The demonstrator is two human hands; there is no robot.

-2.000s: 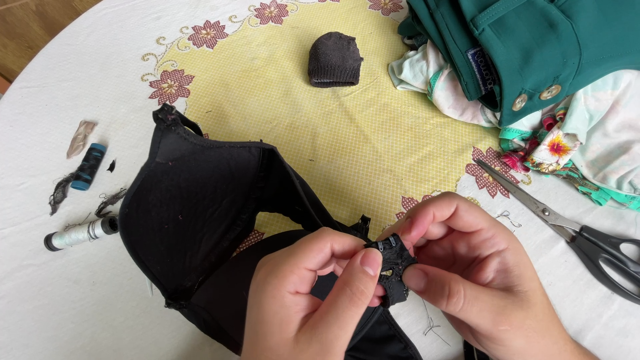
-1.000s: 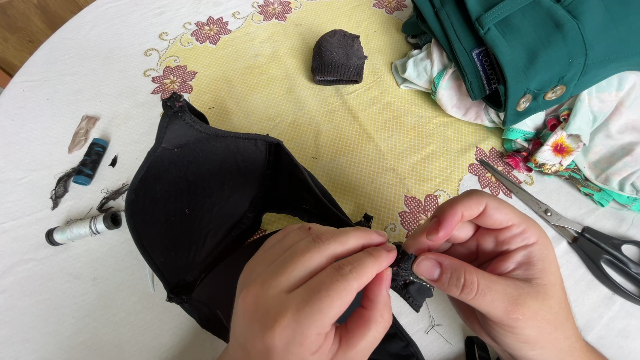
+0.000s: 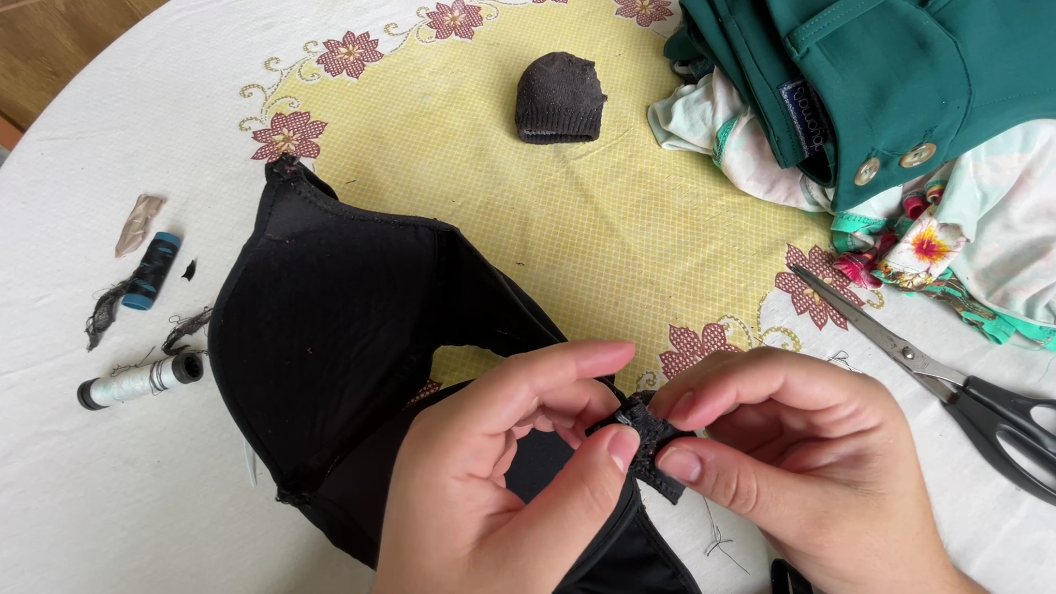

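A black bra [image 3: 346,280] lies on the tablecloth, one padded cup spread out at centre left. My left hand [image 3: 528,462] pinches the bra's black fabric end [image 3: 648,445] between thumb and fingers, near the lower middle. From the other side, my right hand [image 3: 784,437] grips the same end, thumb below and index finger above. A small light-coloured fastening shows beside my left thumb. Whether a needle is between my fingers cannot be seen. The lower part of the bra passes behind my left hand.
Black-handled scissors [image 3: 907,355] lie open at right. Green trousers [image 3: 891,82] rest on a floral garment [image 3: 1006,223] at upper right. A dark knitted piece [image 3: 559,99] sits at top middle. At left are a dark thread spool [image 3: 152,271], a white one [image 3: 140,381] and thread scraps [image 3: 106,315].
My left fingers, which covered the fabric end one second ago, have lifted and spread, and the left thumb now shows on top of it. My right hand keeps its pinch.
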